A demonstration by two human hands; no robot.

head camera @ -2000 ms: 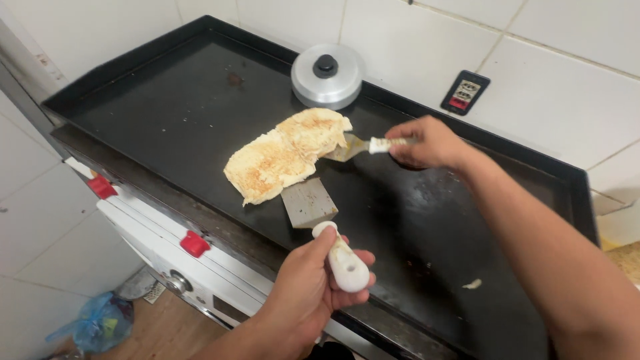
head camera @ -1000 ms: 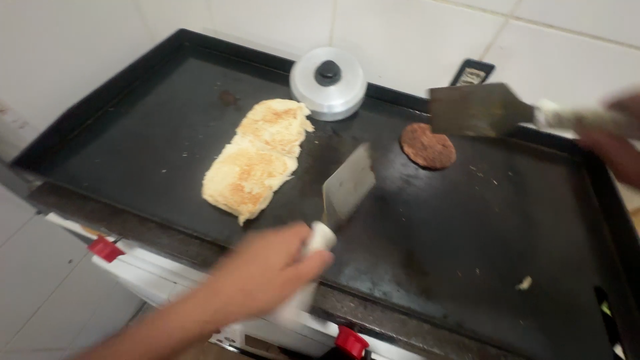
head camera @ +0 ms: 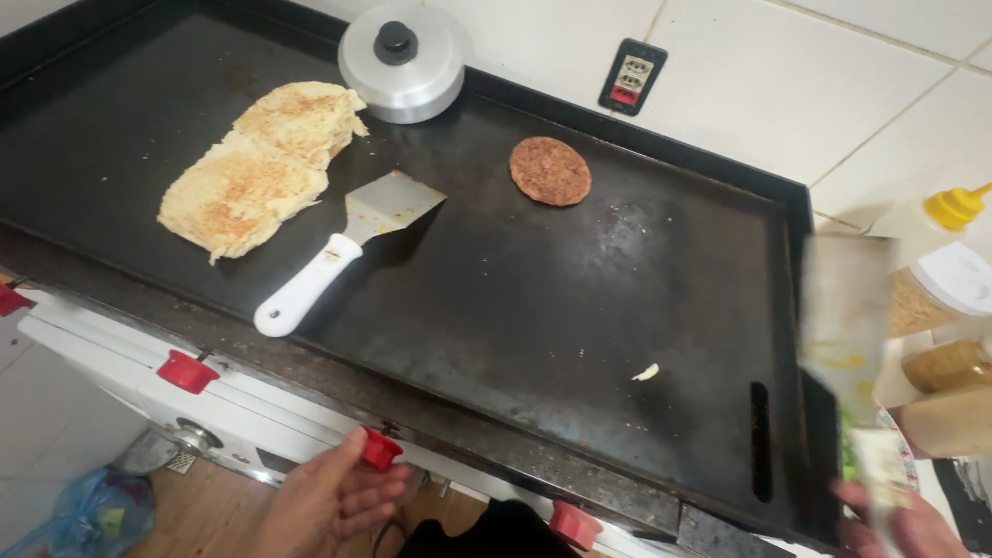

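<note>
My left hand (head camera: 341, 488) has its fingers around a red burner knob (head camera: 380, 448) on the front of the stove. A metal spatula with a white handle (head camera: 306, 287) lies on the black griddle (head camera: 496, 325), its handle over the near part. At the right edge my right hand (head camera: 899, 523) grips the white handle of another metal spatula (head camera: 845, 310), blurred, its blade up beside the griddle's right rim. Two joined, browned slices of bread (head camera: 248, 182) lie on the griddle at left. A round browned patty (head camera: 550, 171) lies near the back.
A round aluminium lid with a black knob (head camera: 401, 66) stands at the griddle's back edge. Right of the griddle are a bottle with a yellow cap (head camera: 957, 208), a white-lidded container (head camera: 957, 279) and jars. A power outlet (head camera: 633, 76) is on the tiled wall. A blue bag (head camera: 101, 504) lies on the floor.
The left hand has let go of its spatula, which now lies on the griddle, and is at the knob. The right hand and its spatula have moved from near the patty to the griddle's right side.
</note>
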